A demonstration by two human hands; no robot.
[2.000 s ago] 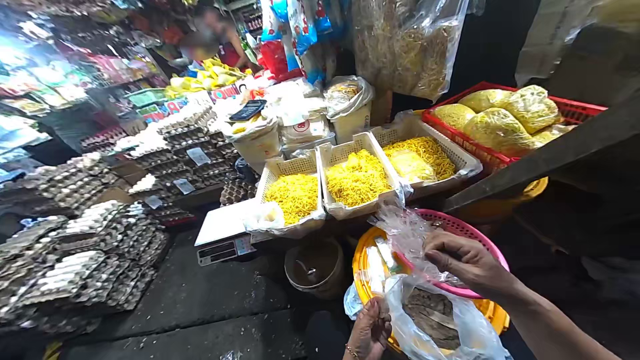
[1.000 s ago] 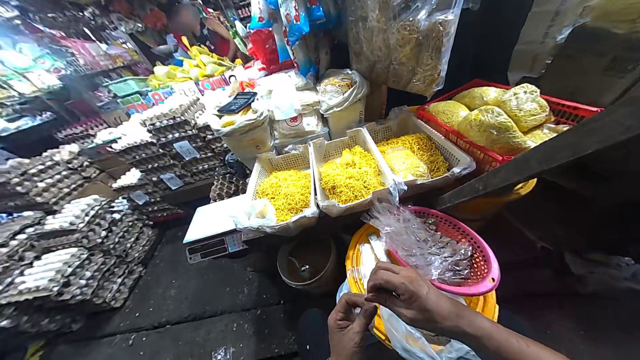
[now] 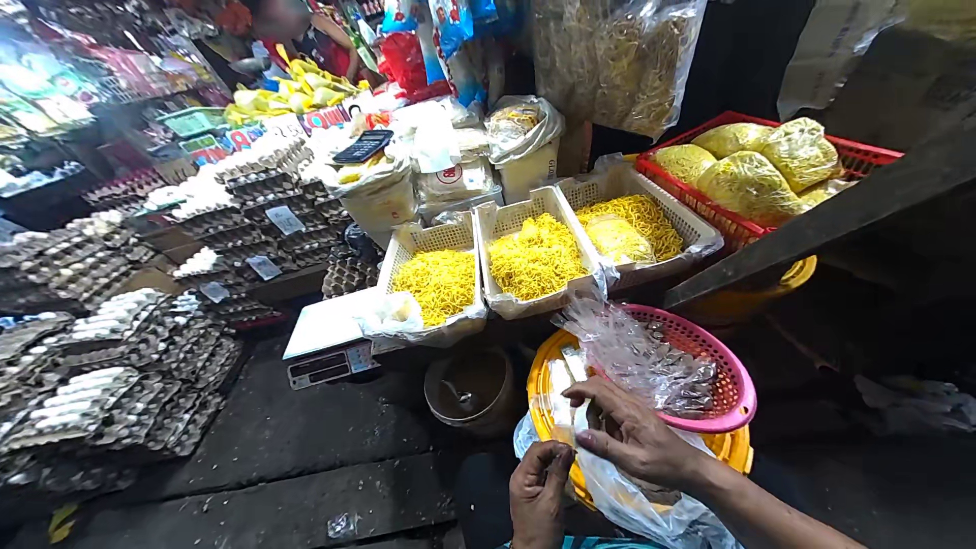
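My left hand [image 3: 541,484] is at the lower middle, thumb and forefinger pinched together; whether something small is between them cannot be told. To its right, my right hand [image 3: 637,435] has bent fingers around a thin whitish piece of plastic, over a yellow round lid [image 3: 540,381]. A clear plastic bag [image 3: 755,543] or its whitish like lies under and beside the right wrist, dark contents partly visible. Just beyond stands a pink perforated basket [image 3: 743,396] with small clear packets of dark contents [image 3: 679,374] and loose clear bags [image 3: 610,343]. White packets [image 3: 564,381] rest on the lid.
Three crates of yellow noodles [image 3: 534,255] stand ahead, beside a white scale [image 3: 328,328]. Below is a bucket [image 3: 469,389]. Stacked egg trays [image 3: 114,389] fill the left. A red crate [image 3: 862,156] holds bagged noodles. A dark beam [image 3: 823,229] slants at right. A person [image 3: 328,38] is behind.
The clear bag my right hand held two seconds ago now lies on the pink basket. Both hands have come close together, low over the yellow lid, and the right now has thin whitish plastic at its fingers.
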